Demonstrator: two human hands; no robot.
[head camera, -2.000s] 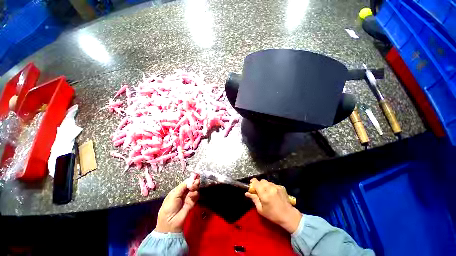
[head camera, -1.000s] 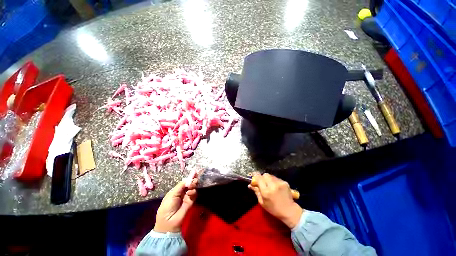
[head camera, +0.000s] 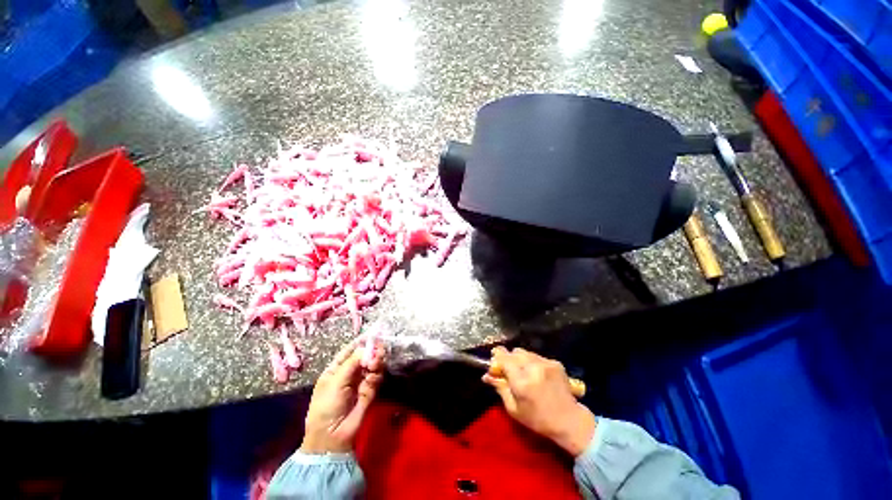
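My left hand (head camera: 341, 395) holds a small pink moulded piece (head camera: 371, 349) in its fingertips at the bench's front edge. My right hand (head camera: 536, 393) is shut on the wooden handle of a trimming knife (head camera: 577, 388). Its blade is blurred and points left, with its tip by the pink piece; whether they touch is unclear. A loose heap of pink pieces (head camera: 328, 234) lies on the speckled bench beyond my left hand. Some pieces lie apart at the heap's near side.
A black hooded object (head camera: 570, 171) stands right of the heap. Spare tools with wooden handles (head camera: 762, 229) lie at the right. Red trays (head camera: 90, 264), a white cloth (head camera: 125, 264), a smartphone (head camera: 122, 349) and a cardboard scrap (head camera: 168, 307) are at the left. Blue crates (head camera: 797, 400) stand below right.
Both hands stay at nearly the same place. The knife blade has shifted slightly and is blurred, and the left fingertips have changed a little around the pink piece. The heap looks the same.
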